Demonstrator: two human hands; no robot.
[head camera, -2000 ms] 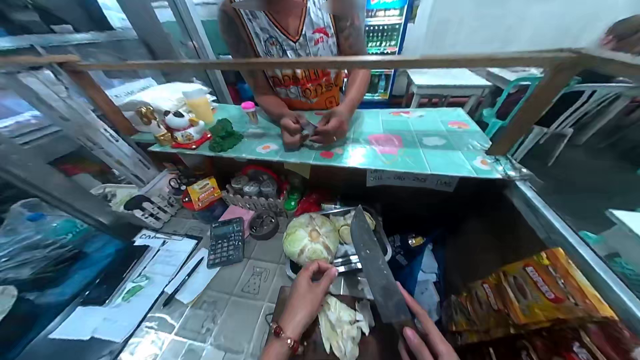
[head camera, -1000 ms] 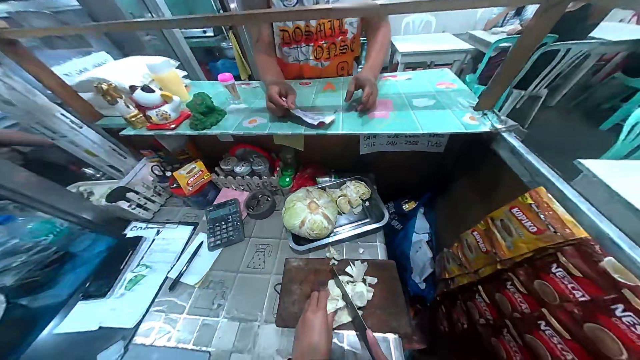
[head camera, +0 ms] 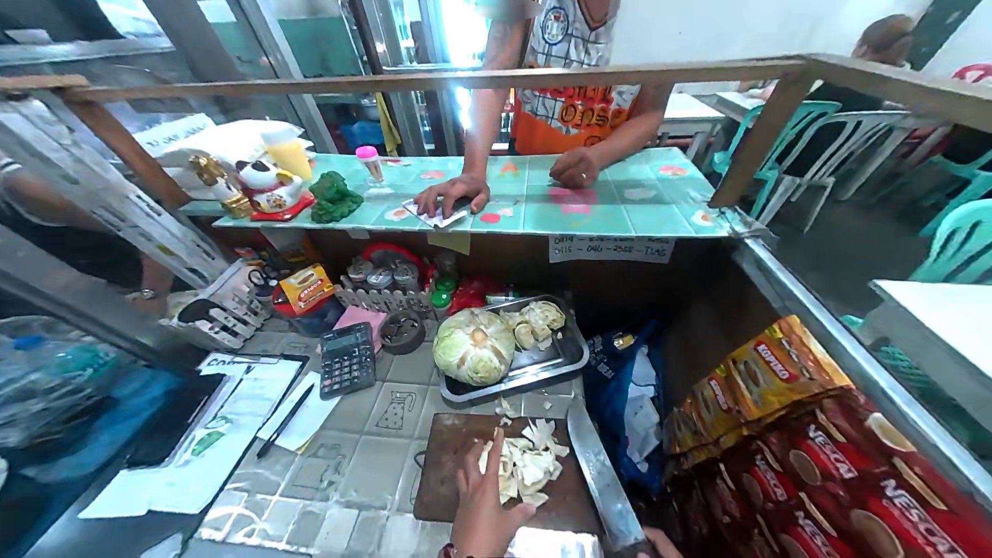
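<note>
Pale cut cabbage pieces lie heaped on a brown cutting board. My left hand rests at the heap's left side, fingers spread against the pieces. At the bottom edge, my right hand, mostly out of frame, grips a large cleaver-like knife, its wide blade along the board's right side. Behind the board, a metal tray holds a whole cabbage and cut cabbage chunks.
A calculator, a tape roll and a clipboard with papers are at left. Coffee sachet packs stand at right. Across the raised tiled counter, a person has one hand on folded paper. A wooden rail crosses above.
The knife has moved from over the cabbage pieces to the board's right side. My left hand has opened out beside the pieces. The person opposite has laid the paper on the counter.
</note>
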